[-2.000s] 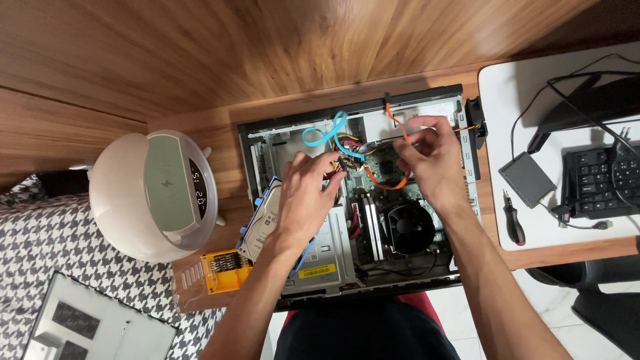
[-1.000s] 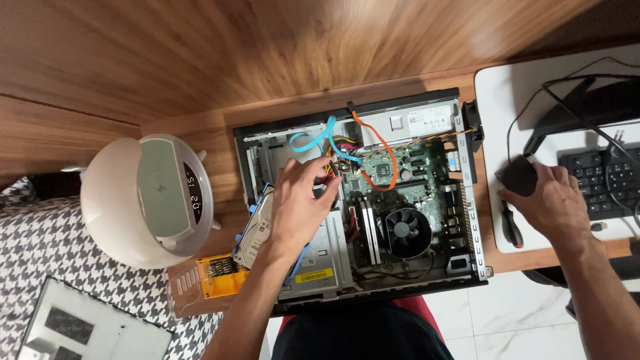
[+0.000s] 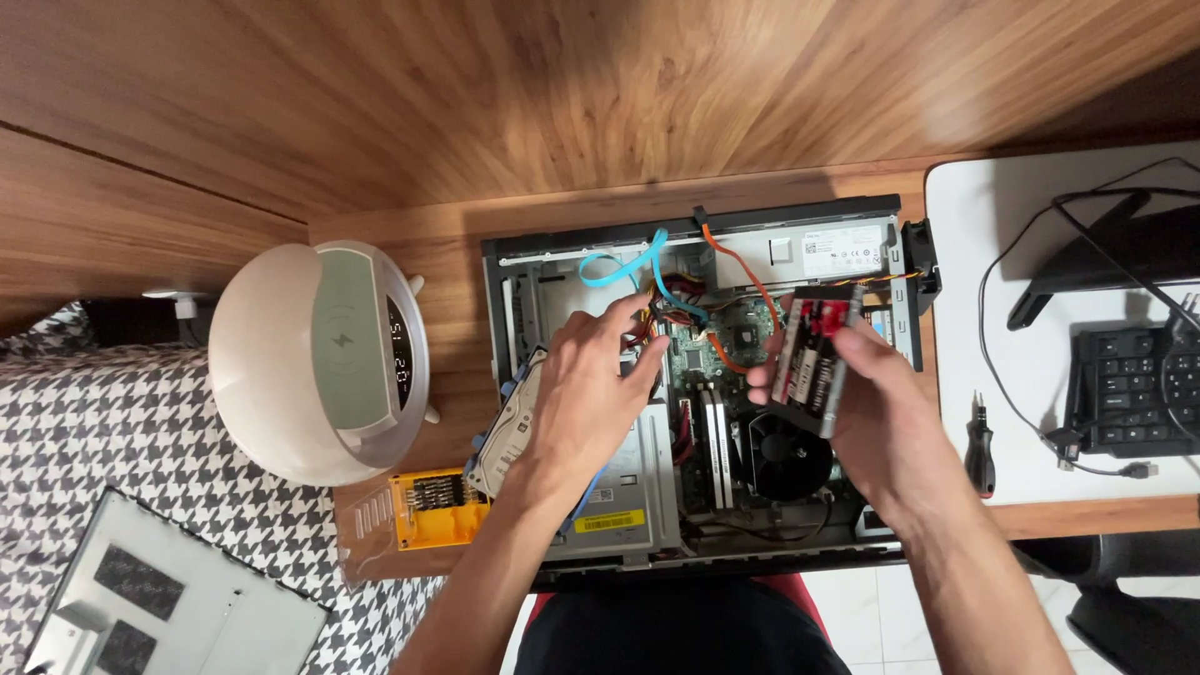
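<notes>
An opened desktop computer case (image 3: 656, 548) lies on the wooden desk. My left hand (image 3: 591, 384) is over its drive side, with thumb and fingers around a bundle of power cables (image 3: 667, 314). Partly under that wrist rests a hard drive in a blue-edged bracket (image 3: 511, 427). My right hand (image 3: 872, 403) holds a 2.5-inch drive with a red and black label (image 3: 814, 352) above the motherboard (image 3: 694, 352). A light-blue SATA cable (image 3: 619, 274) and an orange SATA cable (image 3: 741, 262) loop over the case. The CPU fan (image 3: 789, 457) sits below the held drive.
A white lamp with a clock (image 3: 272, 366) and a yellow bit box (image 3: 441, 530) are at left. A metal side panel (image 3: 178, 581) lies on houndstooth cloth. To the right, a screwdriver (image 3: 980, 459), keyboard (image 3: 1120, 384) and black cables lie on a white surface.
My right hand went from the cables to the dark drive on the white surface, picked it up and brought it over the case. My left hand has stayed near the cable bundle.
</notes>
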